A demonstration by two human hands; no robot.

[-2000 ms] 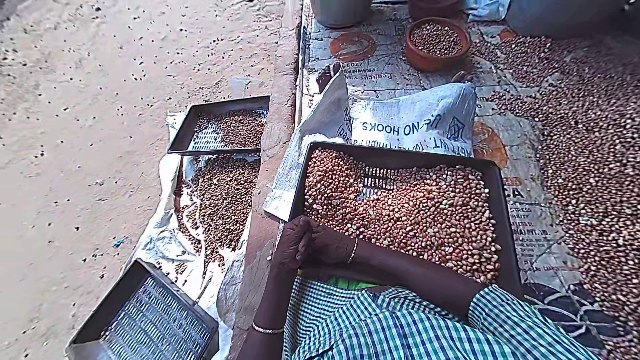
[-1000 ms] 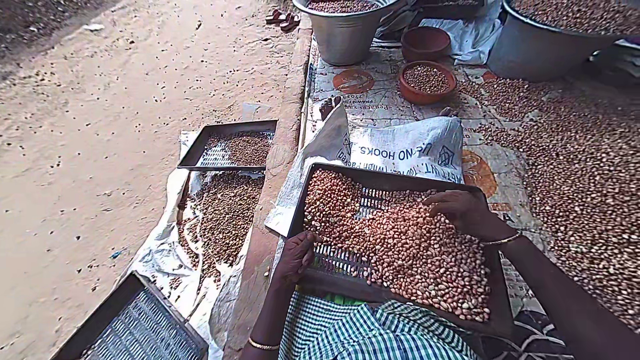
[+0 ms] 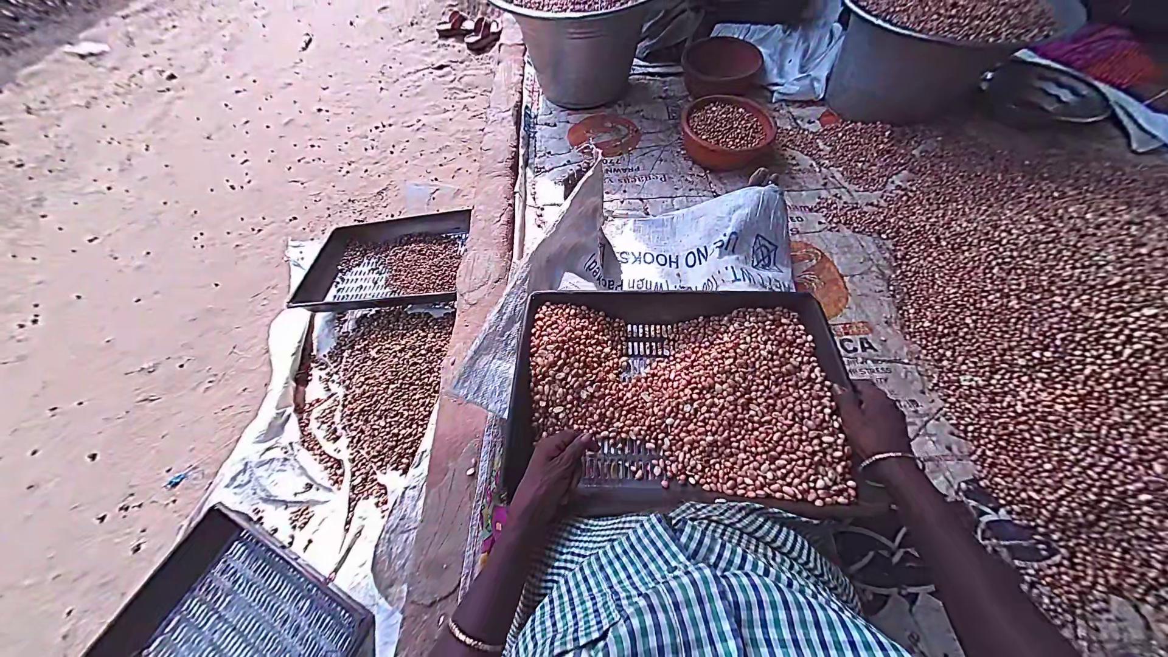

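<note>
A dark slotted tray (image 3: 675, 306) lies at my lap, tilted a little toward me. Reddish-brown nuts or seeds (image 3: 730, 411) cover most of it, and bare slots show at its top middle and lower left. My left hand (image 3: 553, 470) is at the tray's lower left corner, its fingers over the near rim and by the nuts. At the right wall of the tray is my right hand (image 3: 871, 422), gripping the edge with the thumb on top. Under the tray's far side spreads a white woven sack (image 3: 698, 242) with printing.
Left, below the ledge (image 3: 470, 392), are a tray with darker seeds (image 3: 315, 274), a seed heap (image 3: 388, 392) and a slotted tray (image 3: 265, 602). Nuts (image 3: 1049, 319) spread over the right. Clay bowls (image 3: 728, 160) and metal tubs (image 3: 584, 55) stand beyond.
My right hand has moved from among the nuts to the tray's right edge. The nuts lie heaped differently, and fewer slots show at the lower left than one second ago.
</note>
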